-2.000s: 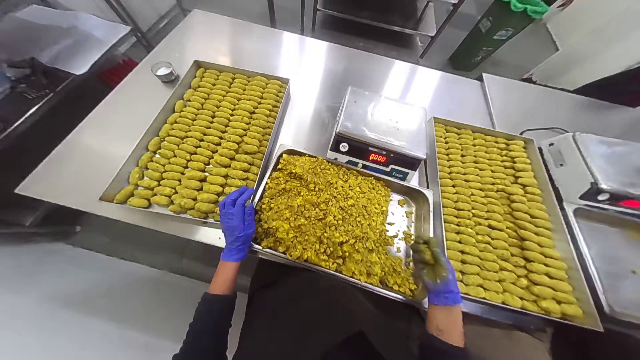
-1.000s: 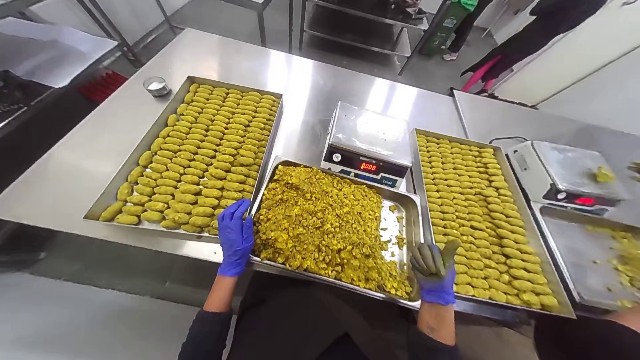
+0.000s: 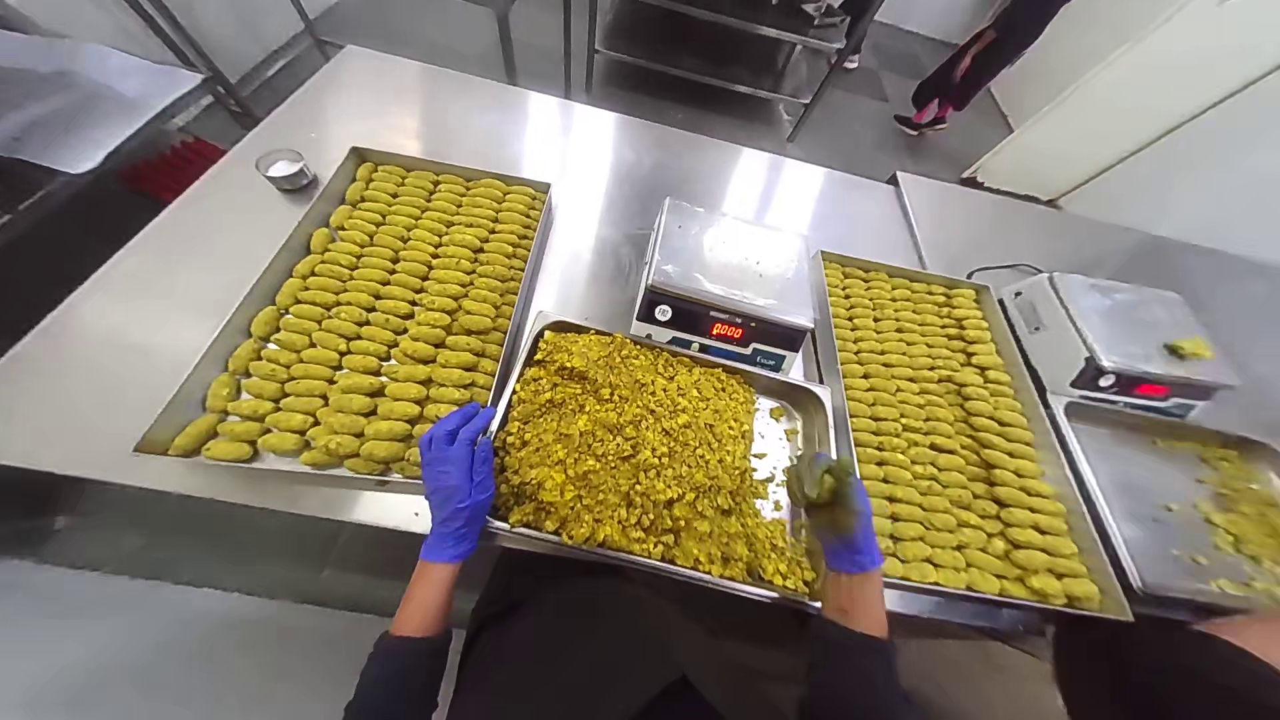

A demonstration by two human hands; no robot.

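Note:
My left hand (image 3: 457, 482), in a blue glove, grips the left rim of a steel tray (image 3: 815, 400) that holds a crumbly yellow-green mixture (image 3: 630, 450). At the tray's right end is my right hand (image 3: 838, 510), its blue glove coated with mixture over the fingers; blur hides whether anything is in it. A digital scale (image 3: 735, 265) stands behind the tray, its pan bare and its display lit. Trays of oval yellow-green pieces lie on both sides, the left tray (image 3: 548, 225) beside my left hand and the right tray (image 3: 1115, 600) beside my right.
A small glass bowl of white contents (image 3: 285, 170) stands on the steel table (image 3: 400, 100) at back left. At right, another scale (image 3: 1130, 325) bears a yellow-green lump, behind a tray of mixture (image 3: 1110, 510). A co-worker's arm (image 3: 1240, 630) shows at lower right; another person (image 3: 985, 60) stands beyond the table.
My right hand has turned from thumb up, a second ago, to fingers over the tray's right end. My left hand stays at the left rim. The co-worker's arm now reaches less far into view.

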